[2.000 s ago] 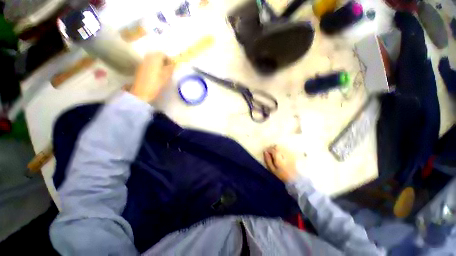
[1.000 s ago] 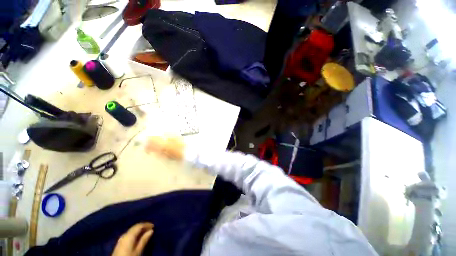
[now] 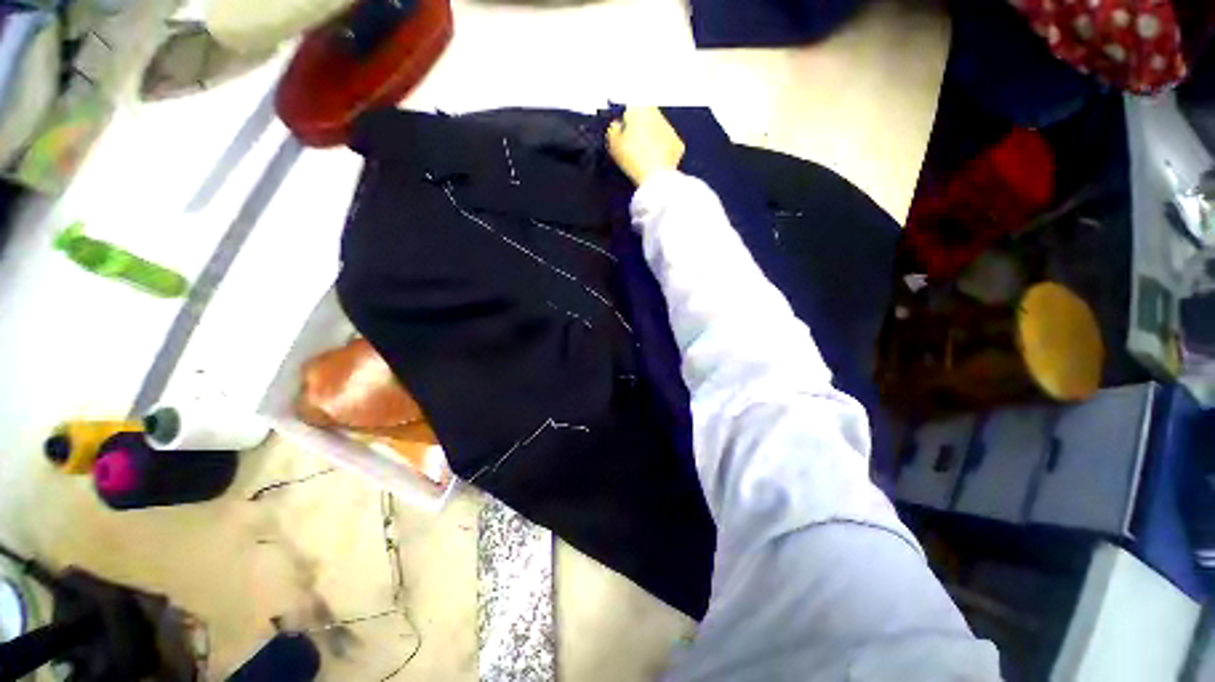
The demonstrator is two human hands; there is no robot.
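A dark navy jacket [image 3: 533, 320] with pale basting lines lies across the worktable and over its right edge. My right hand [image 3: 649, 144] is at the jacket's far edge, fingers closed on bunched dark cloth there. The fingertips are partly hidden by the cloth. My grey-sleeved right arm crosses over the jacket from the lower right. My left hand is out of the picture.
A speckled bar [image 3: 516, 593] and a tray with brown-orange items [image 3: 357, 386] lie by the jacket's near edge. Thread cones [image 3: 167, 469] stand at left. A green bottle [image 3: 120, 261] and red object [image 3: 367, 69] lie farther back. A yellow stool [image 3: 1059, 341] is at right.
The view has turned right and moved closer to the basted jacket. My right hand has gone from the bare table to the jacket's far edge and taken hold. My left hand has left the picture.
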